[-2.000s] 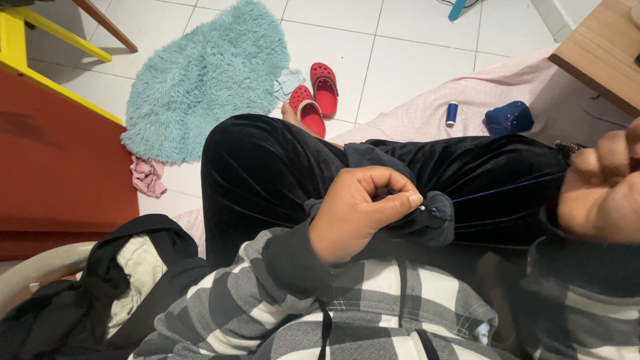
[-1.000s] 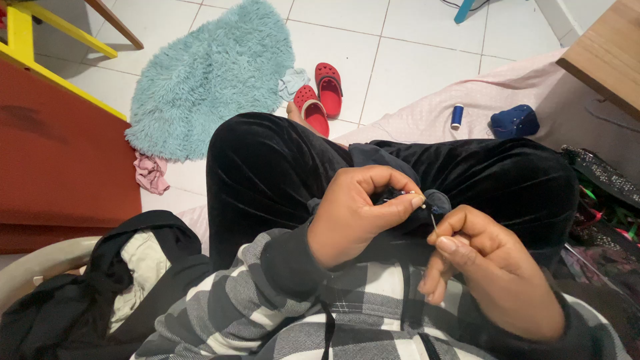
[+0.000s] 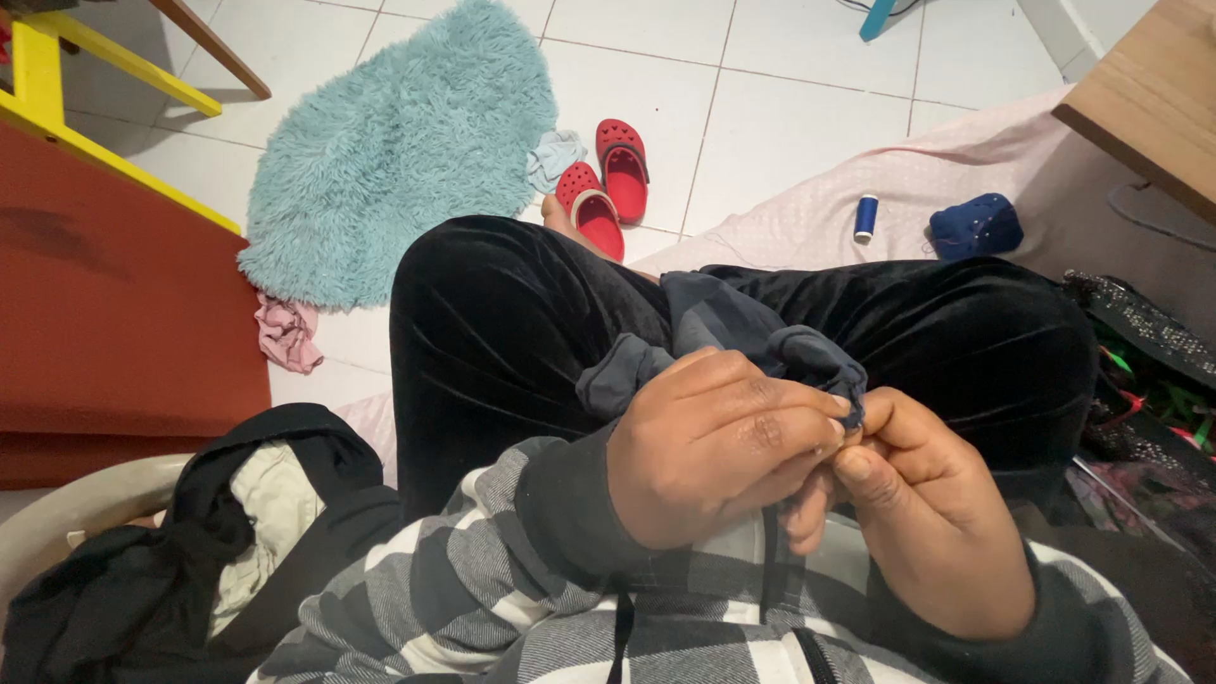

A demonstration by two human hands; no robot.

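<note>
A dark grey-blue cloth point(image 3: 727, 318) lies bunched over my crossed legs. My left hand point(image 3: 731, 446) pinches its gathered edge between thumb and fingers. Close against it, my right hand point(image 3: 926, 503) has thumb and forefinger at the same edge of the cloth; the fingertips of both hands nearly touch. No needle or thread can be made out between them. Beyond my right knee, a spool of blue thread point(image 3: 865, 218) stands on a pale pink sheet point(image 3: 788, 204), with a dark blue pincushion point(image 3: 976, 226) to its right.
Red clogs point(image 3: 624, 171) and a fluffy turquoise rug point(image 3: 408, 152) lie on the white tiles. A basin point(image 3: 57, 503) of clothes sits at the lower left, below a red-brown panel point(image 3: 114, 304). At the upper right is a wooden tabletop point(image 3: 1154, 95); sequined fabric point(image 3: 1149, 318) lies at the right.
My right hand, far out at the right with a blue thread stretched from the cloth two seconds ago, has come in beside my left. My left hand has turned, its back now uppermost.
</note>
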